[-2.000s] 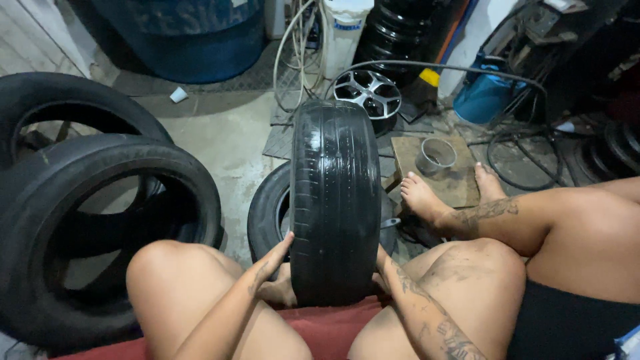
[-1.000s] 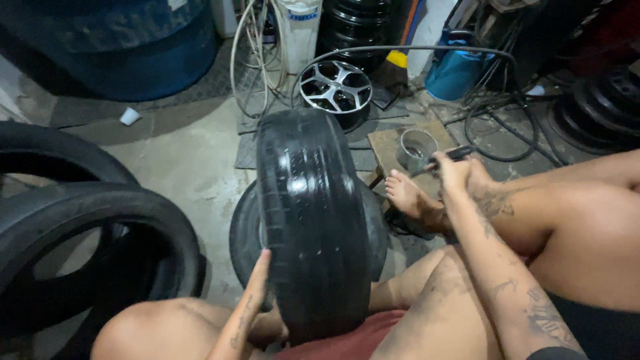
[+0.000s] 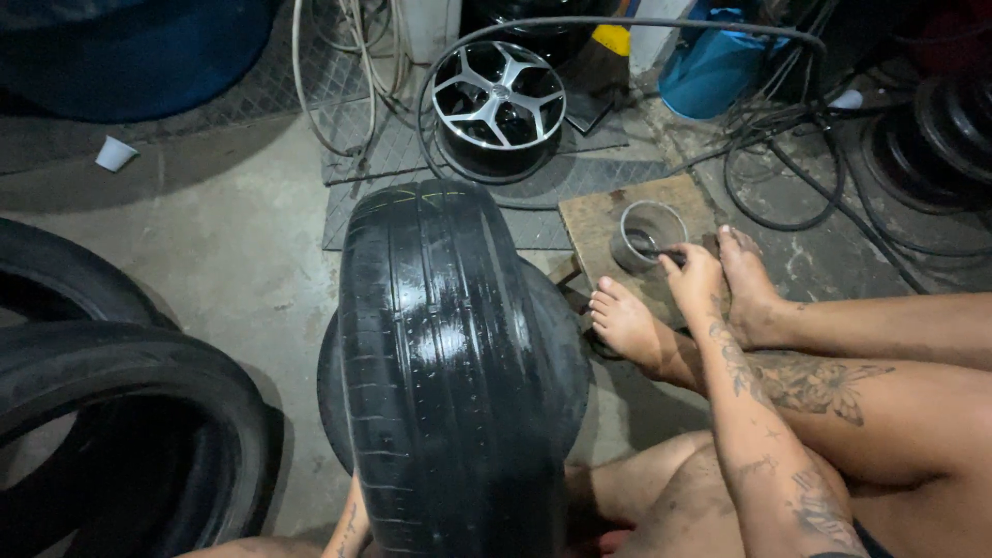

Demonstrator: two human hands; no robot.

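A black car tire (image 3: 449,349) with a wet, shiny tread stands upright between my knees. Low on its left side is my left forearm; the left hand itself is hidden behind the tire. My right hand (image 3: 691,280) grips a dark handle (image 3: 673,256), whose far end reaches into a clear plastic cup (image 3: 649,232). The cup holds something dark and rests on a small wooden stool (image 3: 593,221). Another tire (image 3: 562,341) lies flat on the floor behind the upright one.
Two large tires (image 3: 194,356) lie at the left. Ahead are an alloy wheel rim (image 3: 500,94), a looping black hose (image 3: 682,23) and a blue bucket (image 3: 709,74). Another person's feet (image 3: 748,271) and legs are close on the right. A white cup (image 3: 116,153) lies on the floor.
My right hand has left the tire's right side and reached forward to the cup, now with a dark handle in it. The view has moved closer to the tire and stool.
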